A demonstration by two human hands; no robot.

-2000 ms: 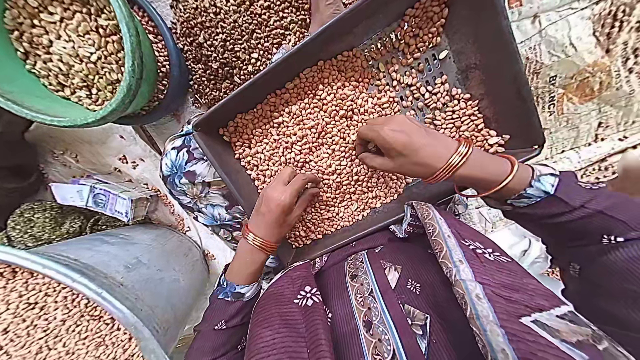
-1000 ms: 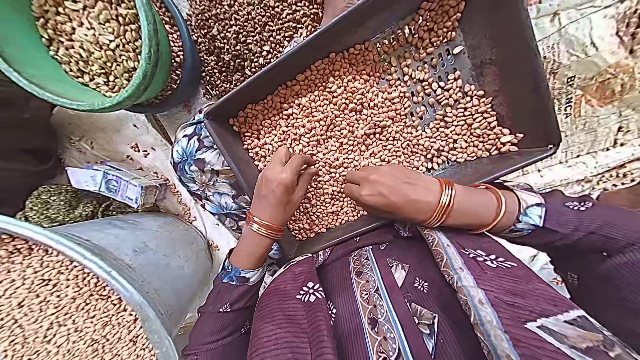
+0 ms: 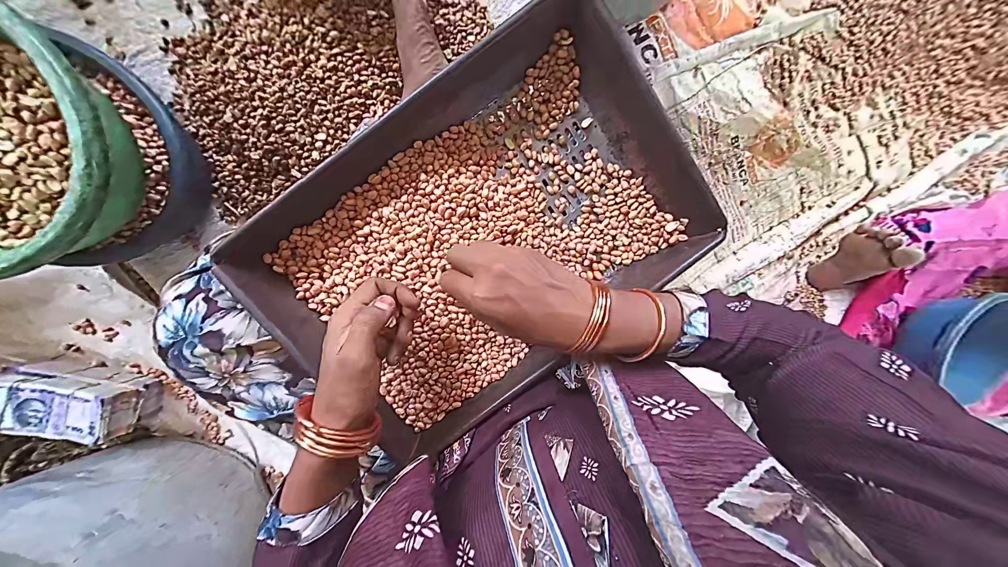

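Observation:
A dark metal tray (image 3: 677, 173) with a perforated patch in its base lies tilted across the lap, with peanut kernels (image 3: 409, 213) spread over it. My left hand (image 3: 366, 331) is over the near left part of the kernels, its fingers curled toward the thumb; a small pale piece seems to show at the thumb tip, though whether it is held is unclear. Palm down, my right hand (image 3: 520, 295) rests at the middle of the kernels with its fingers bent under. Its fingertips are hidden, so what they hold cannot be seen.
At the left stand a green tub (image 3: 98, 173) of kernels, a blue tub (image 3: 185, 181) behind it, and a metal container (image 3: 134, 504). A bundle of banknotes (image 3: 55, 409) lies between. Darker kernels (image 3: 276, 102) cover the ground beyond. Another person's foot (image 3: 862, 256) is at right, near a blue bucket (image 3: 945, 339).
My left hand has lifted back from the kernels, its thumb turned up. The right hand stays over the kernels. The view has shifted, bringing another person's foot and a blue bucket in at right.

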